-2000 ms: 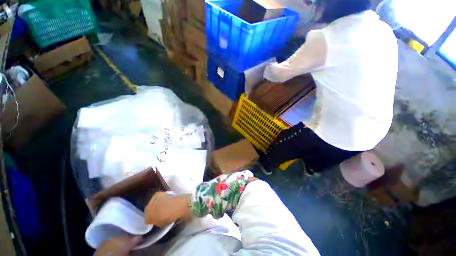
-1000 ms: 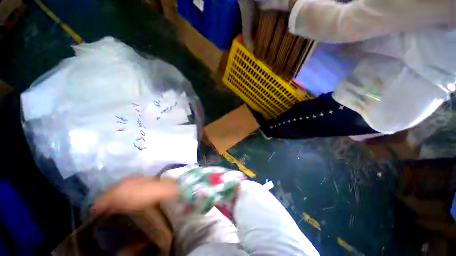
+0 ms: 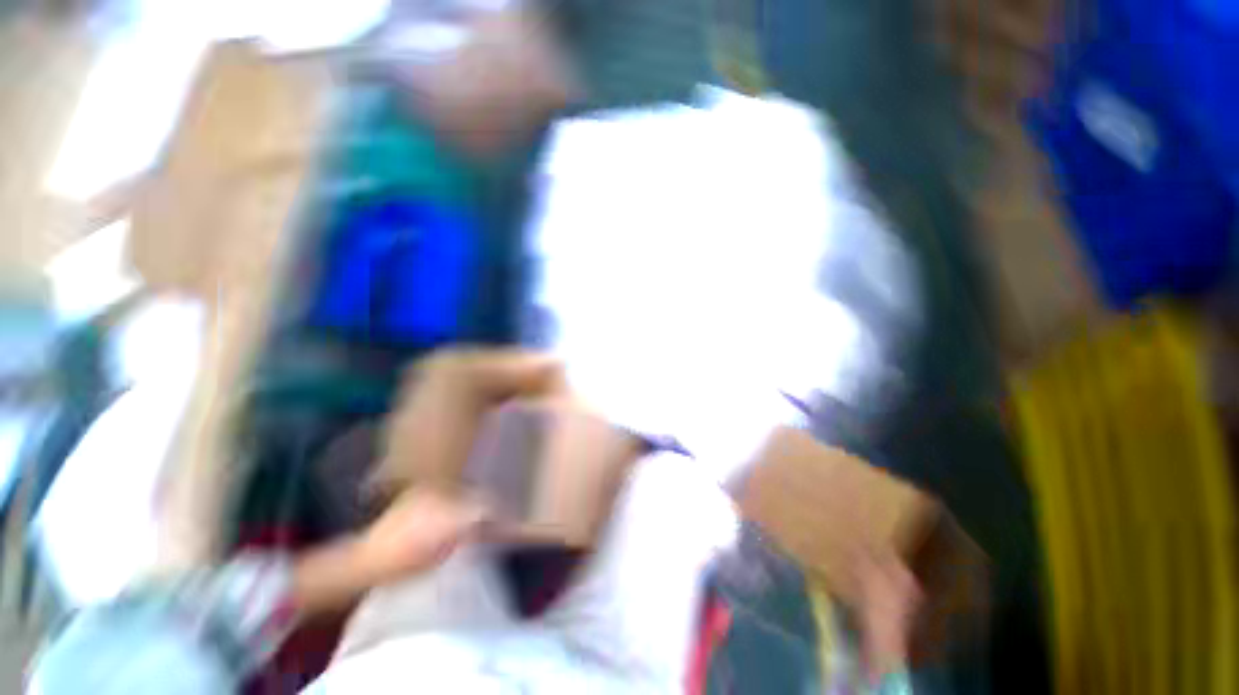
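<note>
The view is strongly blurred. A small brown open carton rests between my knees, with a grey-brown inside. My left hand is at its near left edge and appears to hold it. Another brown carton lies right of my knees, beside the bag. My right hand lies against its near right part; the finger grip is too blurred to tell. The large clear plastic bag with white contents stands beyond the knees. No foam sheet can be made out in my hands.
A long bench with brown cardboard runs along the left. A blue object is beside it. A yellow crate and a blue tote stand at the right. Dark green floor shows between them.
The view has swung left, bringing the bench in and shifting the bag right. My left hand now shows at the small carton. My right hand has moved from it to the other carton.
</note>
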